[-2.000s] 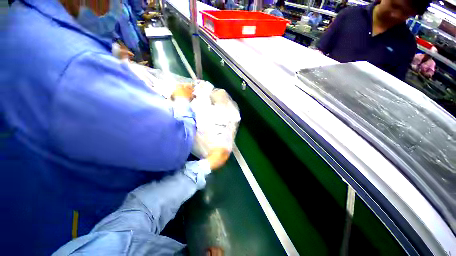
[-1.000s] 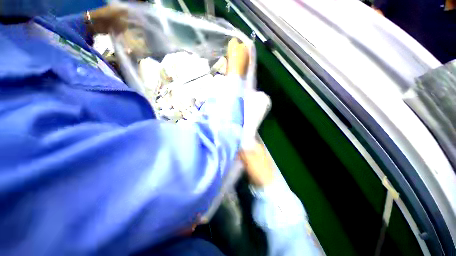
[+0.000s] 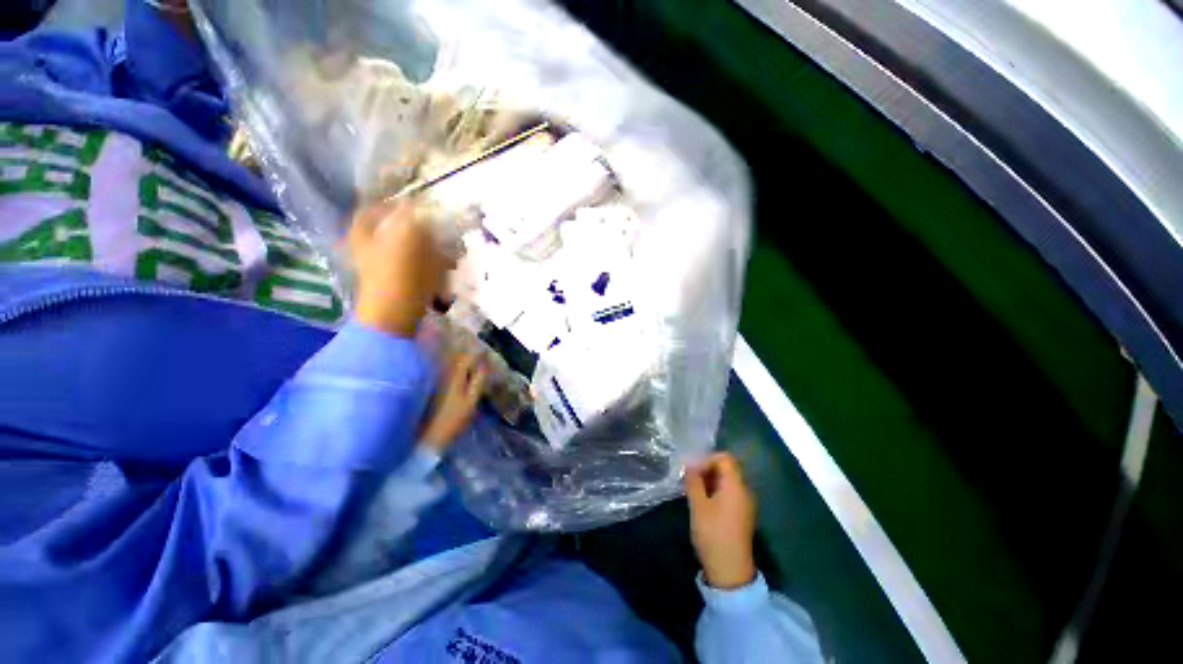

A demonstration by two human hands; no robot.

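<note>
A large clear plastic bag (image 3: 707,260) lies open in front of me, full of white card pieces (image 3: 545,195), some with dark blue marks. My right hand (image 3: 723,519) pinches the bag's rim at its lower right. My left hand (image 3: 454,396) is at the bag's lower left edge, blurred and partly behind the other person's arm; its grip is unclear. Another person's hand (image 3: 393,266), in a darker blue sleeve, is over the bag's left side, just above my left hand.
The other person's blue jacket (image 3: 143,383) fills the left. A dark green conveyor (image 3: 765,467) with a pale rail (image 3: 843,506) runs under and right of the bag. A white shelf (image 3: 1103,78) with a grey edge curves across the upper right.
The view has moved down and closer to the bag, whose opening now shows wide. My right hand is now at its lower right rim. The red bin and black sheet have left view.
</note>
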